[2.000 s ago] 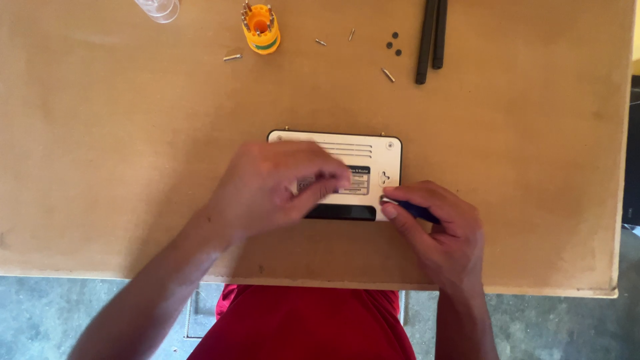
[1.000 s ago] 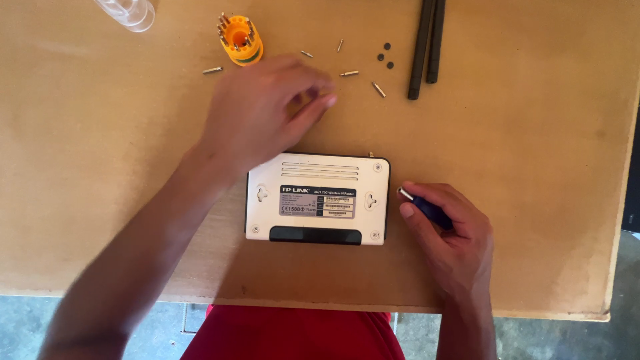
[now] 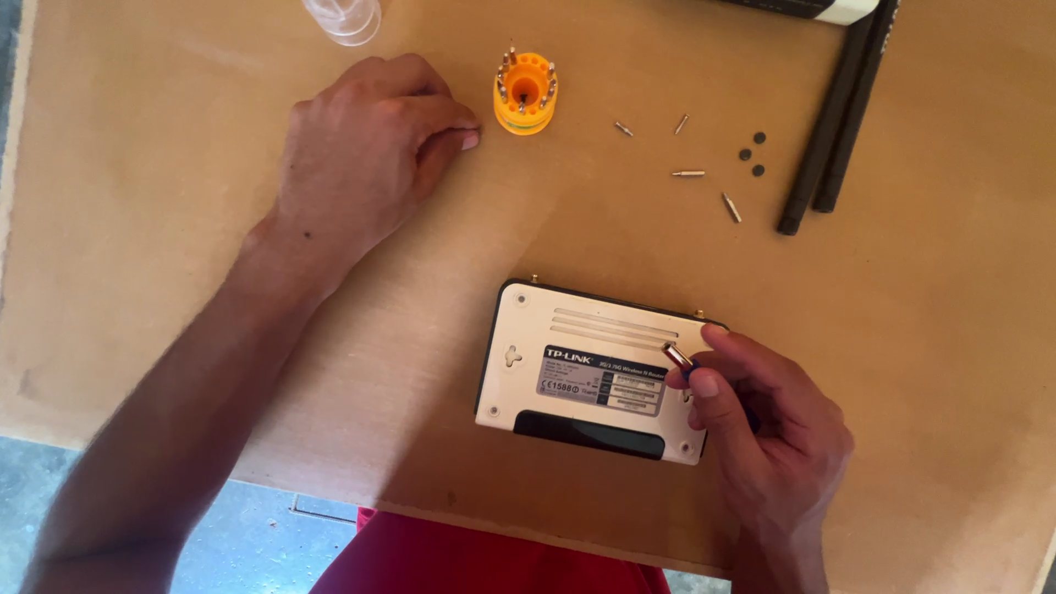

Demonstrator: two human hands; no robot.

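Note:
My left hand point(image 3: 375, 136) is beside the orange bit holder point(image 3: 525, 115), thumb and forefinger pinched together at the table surface; whether a bit is between them is hidden. Several metal bits stand in the holder's rim. My right hand point(image 3: 767, 421) grips a dark blue screwdriver point(image 3: 678, 358), its bare metal socket end pointing up and left over the right part of a white and black TP-Link router point(image 3: 528, 330). The router lies underside up, with a label, vent slots and screw holes at its corners.
Several loose bits, one of them a silver bit point(image 3: 732, 208), lie beyond the router. Three small dark round pads point(image 3: 758, 171) are near two black antennas point(image 3: 813, 148). A clear plastic cup point(image 3: 351, 21) and a black and white device point(image 3: 850, 10) are at the far edge.
My left hand has moved from over the router to the left of the bit holder. A further loose bit lies on the table since the earliest frame. My right hand still holds the screwdriver.

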